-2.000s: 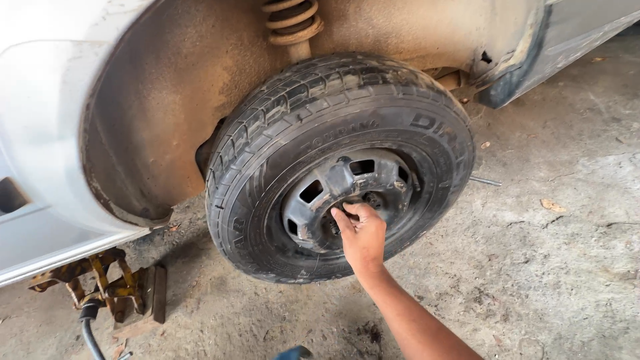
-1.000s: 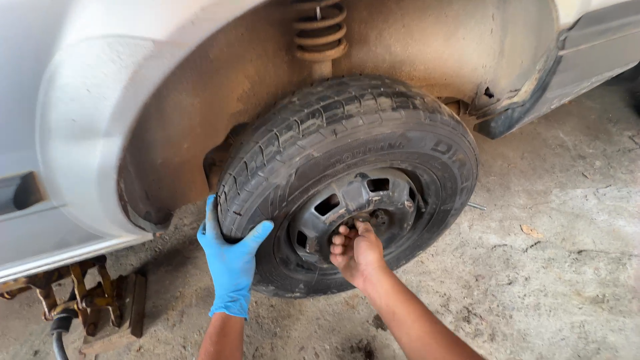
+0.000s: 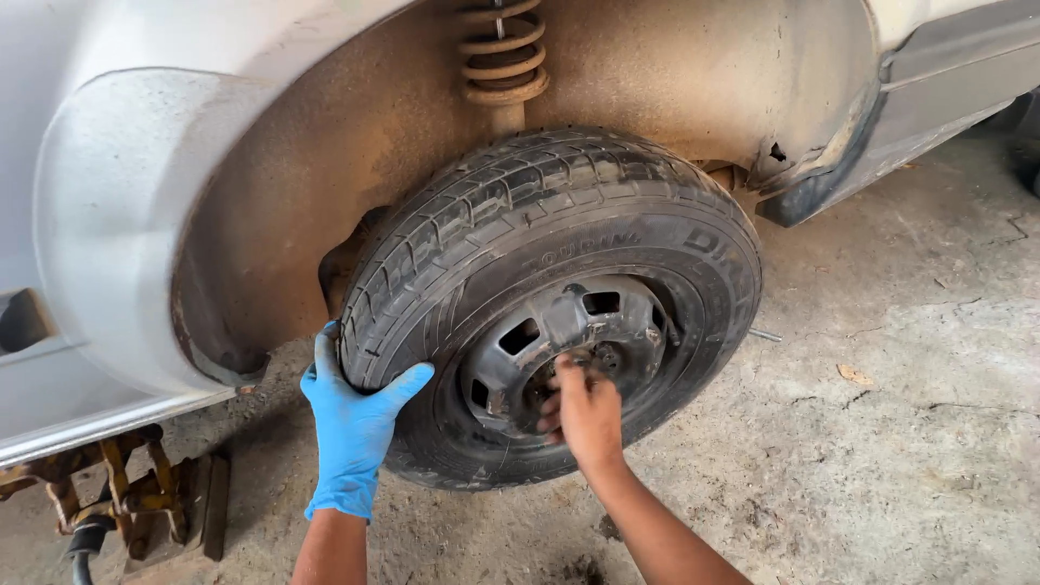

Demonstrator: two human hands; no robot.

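Note:
A car wheel, with a black tire [image 3: 561,223] on a dark steel rim [image 3: 561,325], stands tilted in the wheel arch. My left hand [image 3: 353,422], in a blue glove, grips the tire's left edge, with the thumb on the sidewall and the fingers at the tread. My bare right hand [image 3: 587,406] is at the middle of the rim, its fingers bent at the hub area. Blur and the hand itself hide whether the fingertips hold a small part. Beside them, a stud or nut [image 3: 606,356] shows on the rim.
A rusty coil spring [image 3: 504,57] rises above the tire inside the brown wheel arch [image 3: 325,154]. The silver fender [image 3: 138,203] curves at the left. Below it, a yellow jack [image 3: 122,487] stands by wooden blocks [image 3: 215,504]. A thin metal rod [image 3: 765,335] pokes out right of the tire.
My gloved left hand, absent two seconds ago, came onto the tire's left edge by one second ago and is still there. My right hand stays at the rim's middle, its fingers in a different pose.

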